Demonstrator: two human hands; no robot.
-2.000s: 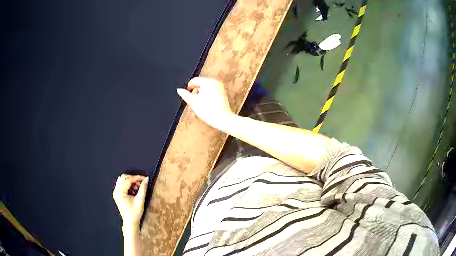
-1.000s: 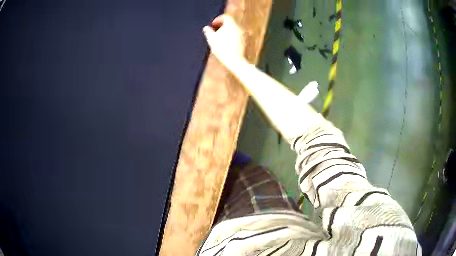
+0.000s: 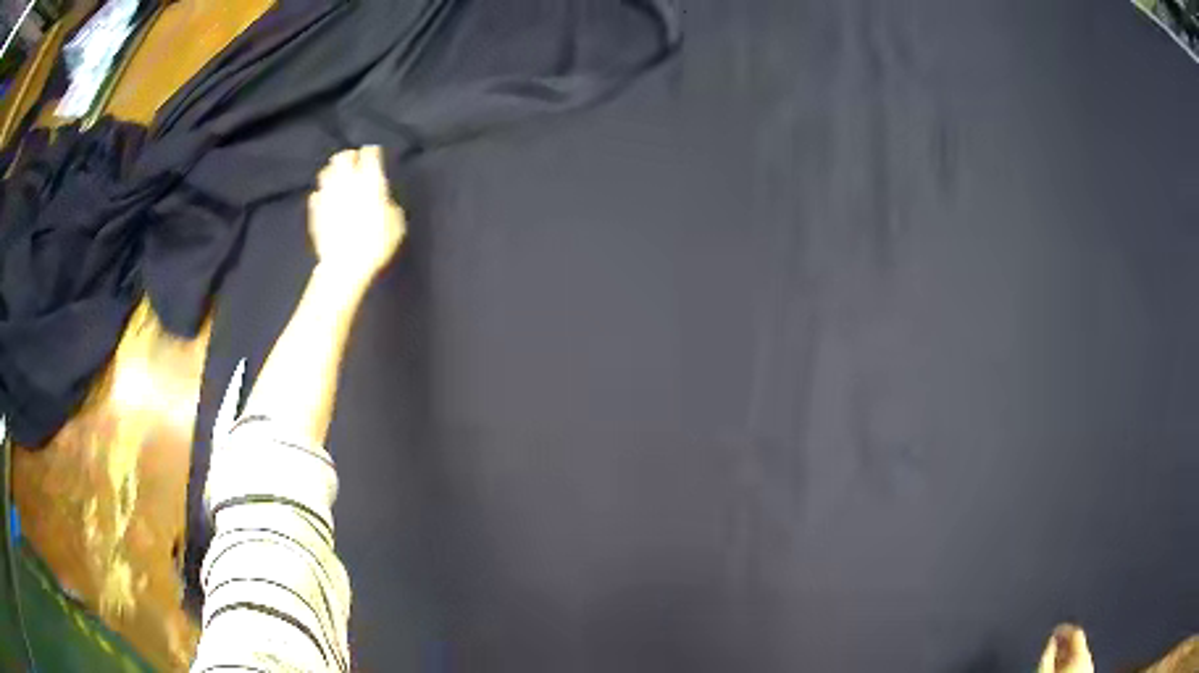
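Observation:
Dark cloth (image 3: 631, 355) lies mostly flat over the table, with faint ripples right of centre. Loose dark cloth (image 3: 66, 263) is heaped at the left, and its folds run across the upper left. My left hand (image 3: 355, 217), bare, is at the edge of these folds with its fingers curled in; it looks closed on the cloth, though its fingertips are hard to make out. My right hand (image 3: 1066, 649) is cut off by the bottom edge at the lower right; only fingertips and a bit of skin show, and its grip is hidden.
The worn brown table (image 3: 99, 493) shows at the lower left and again at the upper left, near a shiny pale strip (image 3: 95, 53). A thin pale pointed sliver (image 3: 230, 394) lies beside my left sleeve. Green floor (image 3: 59, 625) shows in the lower left corner.
The view has swung from the table's long edge and floor to the cloth and dark heap. My left hand has come into view at the folds; my right hand has dropped to the bottom edge.

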